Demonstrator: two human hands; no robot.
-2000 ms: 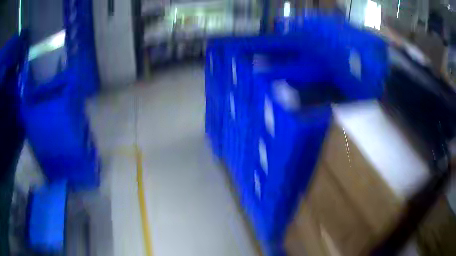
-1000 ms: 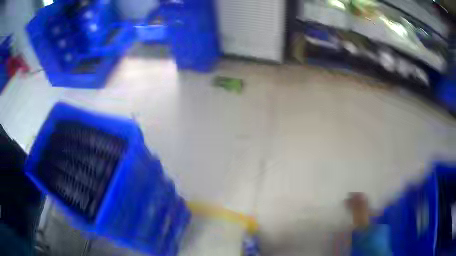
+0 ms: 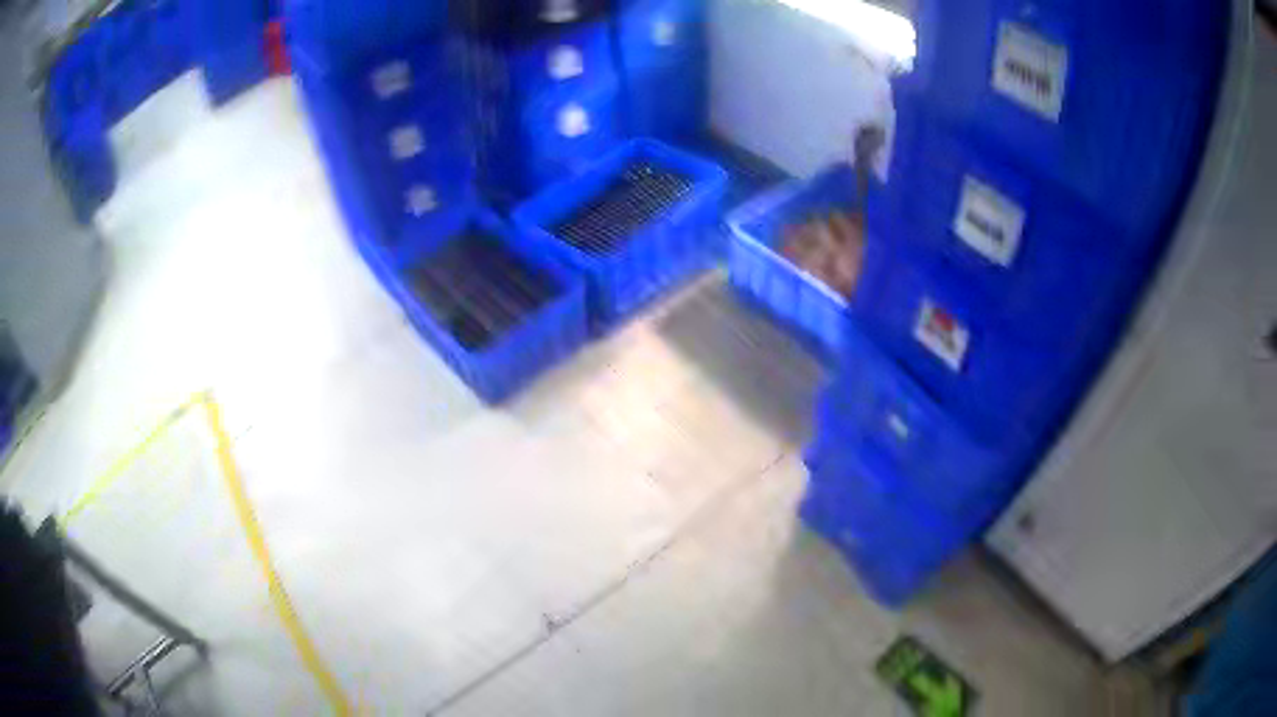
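No hand of mine shows clearly; a blue sleeve-like patch is cut off at the lower right edge. Ahead, an open blue crate (image 3: 483,301) of dark parts in rows stands low on the floor. A second open blue crate (image 3: 623,224) with a dark latticed content stands right beside it. A third open blue crate (image 3: 791,301) holds brownish things too blurred to name. A tall stack of blue crates with white labels (image 3: 1029,182) stands to its right.
More labelled blue crates (image 3: 406,133) are stacked behind. A pale panel or cabinet (image 3: 1120,518) stands at right. A green floor sign (image 3: 927,679), a yellow floor line (image 3: 259,539) and a metal tube frame (image 3: 147,665) at lower left also show.
The view has swung left and come nearer to the crate stacks. The crate stack of dark parts at the left and the hand at the lower right have left the picture.
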